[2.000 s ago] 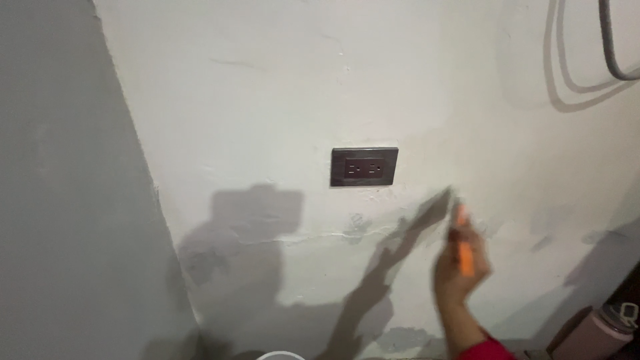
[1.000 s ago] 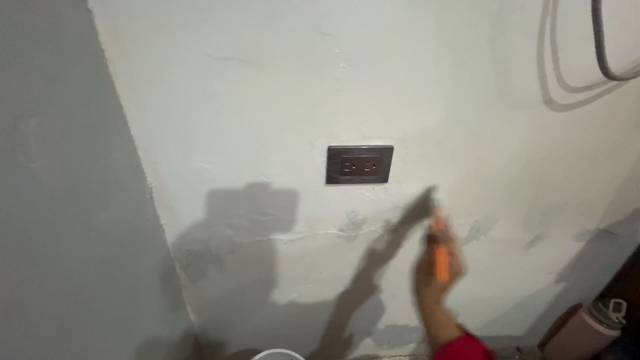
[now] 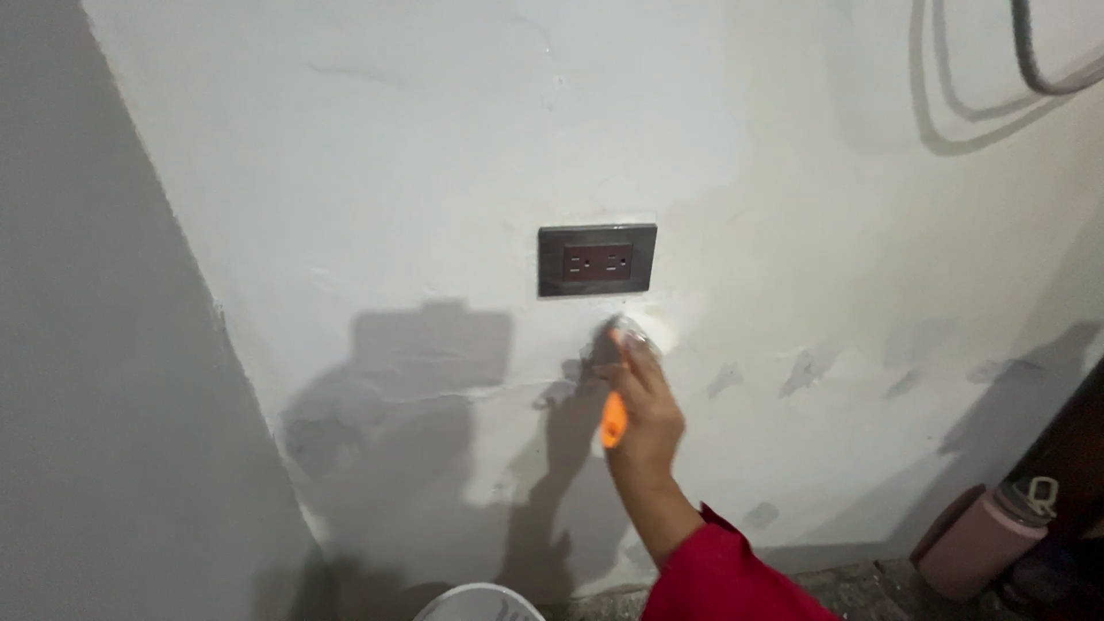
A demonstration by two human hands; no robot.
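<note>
My right hand [image 3: 645, 392], in a red sleeve, is closed around a tool with an orange handle [image 3: 614, 418]. The tool's upper end meets the white wall [image 3: 466, 172] just below a dark double electrical outlet [image 3: 597, 260]; it is blurred and partly behind my fingers, so its exact kind cannot be told. A bright patch shows on the wall beside that end. My left hand is out of view.
A white round container's rim [image 3: 479, 590] shows at the bottom edge. At the lower right stands a pink bottle [image 3: 979, 543] with a loop lid. A dark cable [image 3: 1028, 60] hangs at the upper right. Grey patches mark the wall, and a grey wall surface [image 3: 112, 345] borders it on the left.
My right hand has moved left and up with the orange-handled tool, from the right of the outlet to just beneath it.
</note>
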